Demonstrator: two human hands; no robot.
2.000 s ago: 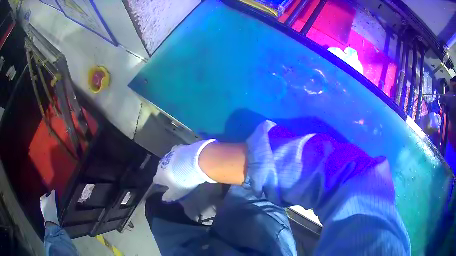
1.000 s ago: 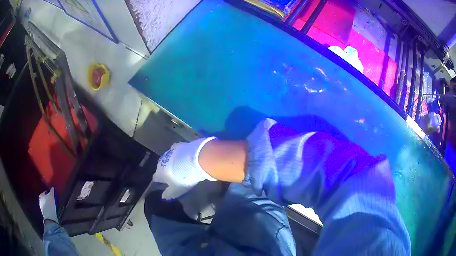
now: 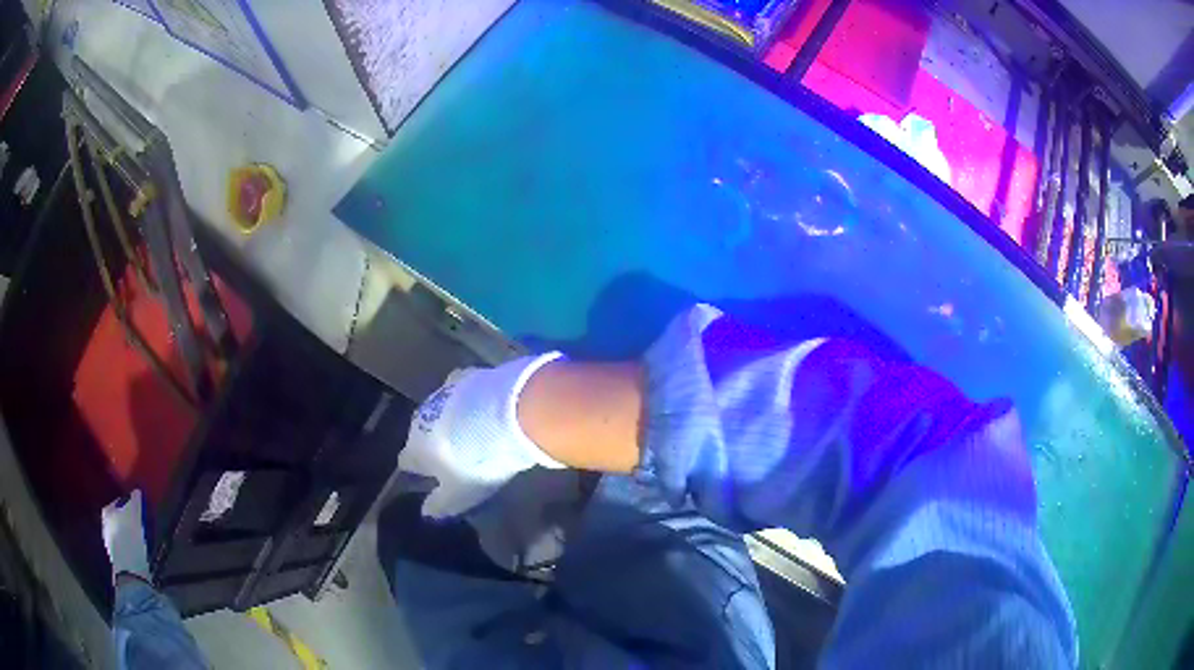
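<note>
A large black bin (image 3: 291, 452) with white labels on its side stands at the left. A flat red area (image 3: 138, 380) shows inside it, under brown-grey metal bars (image 3: 177, 282). My left hand (image 3: 126, 537), in a white glove, is small at the lower left against the bin's near corner; its grip is unclear. My right hand (image 3: 474, 435), in a white glove with small dark print, is at the bin's right end. Its fingers point down and are partly hidden, so I cannot tell whether they grip the bin. My right forearm crosses in front of the teal tabletop (image 3: 563, 170).
A red knob on a yellow base (image 3: 253, 198) sits on the pale machine surface between bin and tabletop. A lit pink-red bay (image 3: 864, 59) with dark bars lies behind the tabletop. My legs are below. Yellow-black tape (image 3: 286, 639) marks the floor. Dark racks stand at far left.
Almost nothing has moved. Both hands stay at the bin, and my right hand and sleeve have shifted up very slightly.
</note>
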